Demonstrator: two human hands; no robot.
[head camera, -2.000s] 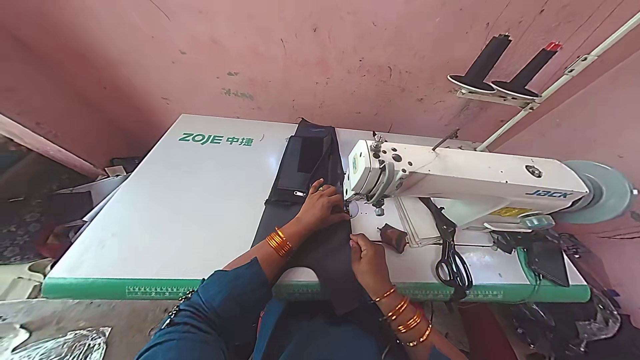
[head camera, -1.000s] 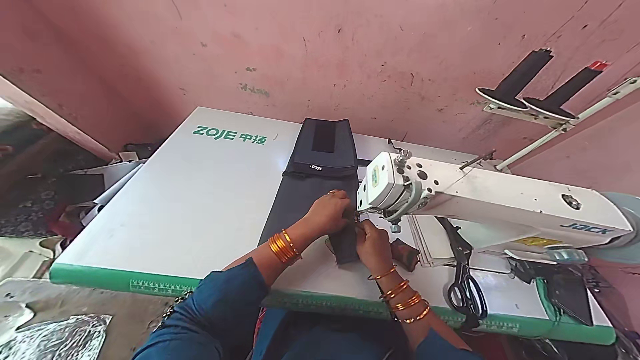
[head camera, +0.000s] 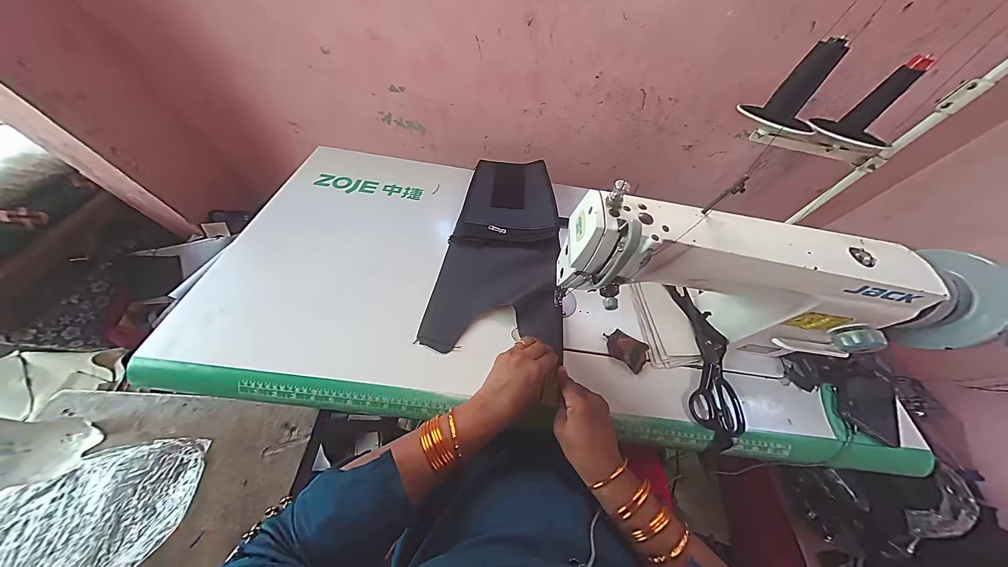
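Note:
A dark fabric piece with a zipper across it and a black patch near its far end lies on the white sewing table. Its right edge runs beside the needle area of the white sewing machine. Near the table's front edge, my left hand grips the end of the fabric's right strip. My right hand pinches the same strip just to the right, the two hands almost touching. The fabric's left strip lies flat, its end untouched. The fingertips are partly hidden by the hands.
Black-handled scissors lie right of my right hand, with a small brown scrap nearer the needle. Dark cloth pieces lie at the table's right end. Two black thread cones stand on a rack. Silvery sheet material is at lower left.
Both hands have moved from beside the needle area down to the table's front edge. The fabric's forked near end, largely covered by the hands and arms one second ago, now shows.

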